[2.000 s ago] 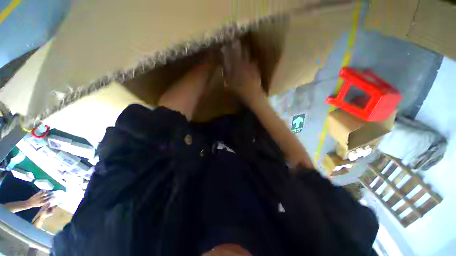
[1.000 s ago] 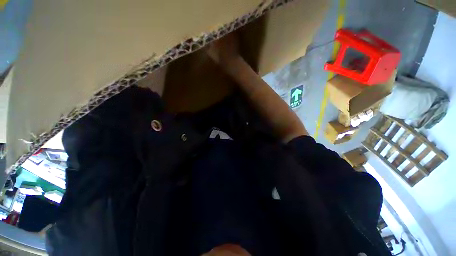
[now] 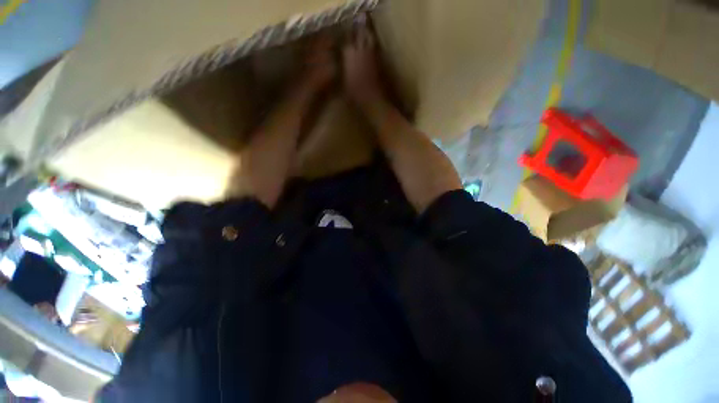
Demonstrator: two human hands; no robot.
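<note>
A large open brown carton (image 3: 473, 67) stands in front of me, with its wide flap and wavy corrugated edge across the top of the view. Both my forearms reach down into its dark inside. My left hand (image 3: 319, 61) is deep in the carton, blurred and in shadow. My right hand (image 3: 361, 63) is close beside it on the right, with its fingers pointing away from me near the flap edge. Both hands are too blurred to tell whether they hold anything. The carton's contents are hidden.
At the left is a green bench (image 3: 59, 240) with blurred white items and a dark shape. At the right are a red stool (image 3: 587, 157), a brown box (image 3: 544, 206), a grey covered bundle (image 3: 658, 240) and a wooden pallet (image 3: 642, 311). A yellow floor line runs past the stool.
The view has shifted, and the front flap sits higher than a second ago. My left forearm, mostly hidden then, now shows inside the carton beside my right one.
</note>
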